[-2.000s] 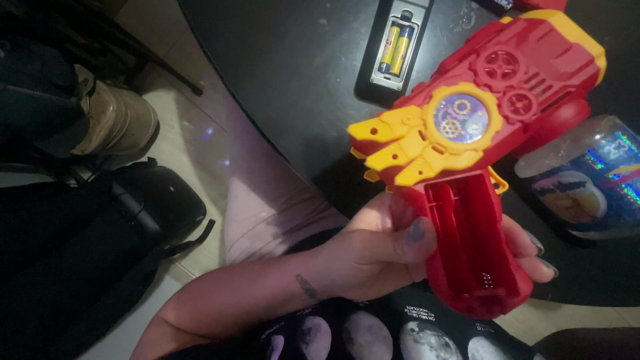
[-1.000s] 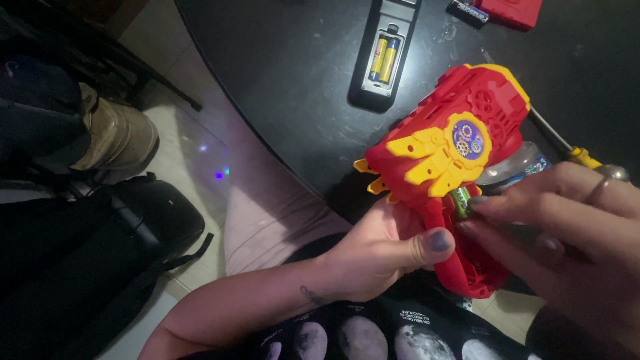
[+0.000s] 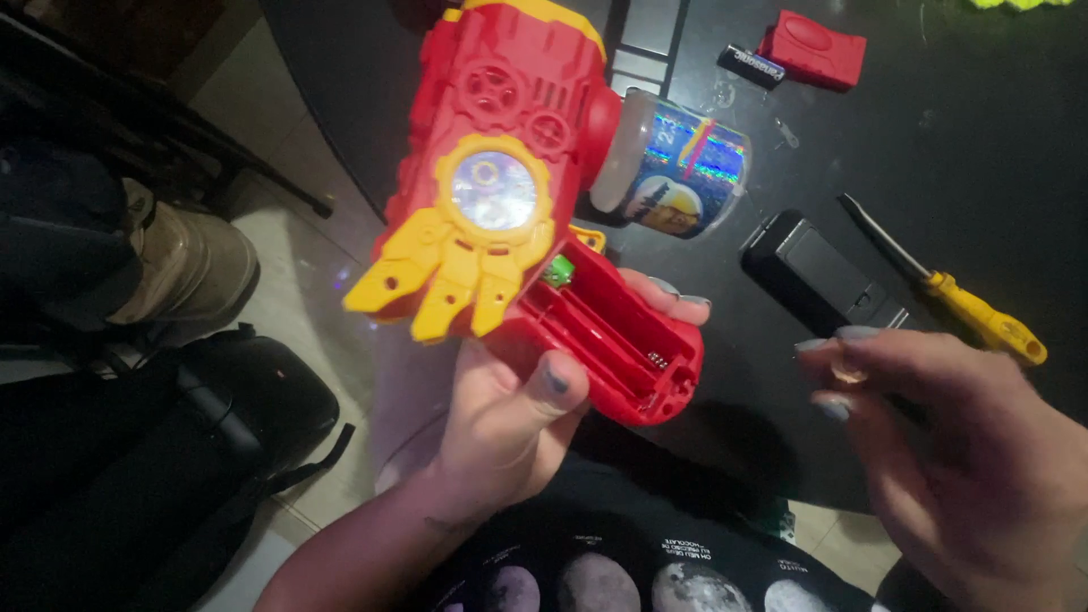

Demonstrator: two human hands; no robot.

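My left hand (image 3: 527, 408) holds a red and yellow plastic toy blaster (image 3: 510, 161) by its red handle, thumb along the near side. The handle's battery compartment (image 3: 603, 331) lies uncovered, with a coil spring at its lower end. At its upper end shows the green end of what looks like a battery (image 3: 558, 271); the rest of that piece is hidden. To the right, apart from the toy, my right hand (image 3: 952, 425) pinches a small, round, coppery thing (image 3: 848, 371) between thumb and fingers; blur hides what it is.
On the black table (image 3: 960, 221) are a clear bottle with a blue label (image 3: 688, 170), touching or behind the toy, a black device (image 3: 816, 272), a yellow-handled screwdriver (image 3: 952, 289), a dark battery (image 3: 751, 67) and a red plastic piece (image 3: 816, 49). A black case (image 3: 263, 408) is on the left.
My right hand has moved off the handle's compartment, out to the right. The toy has turned in my left hand, so its round disc faces the camera more. The view has shifted.
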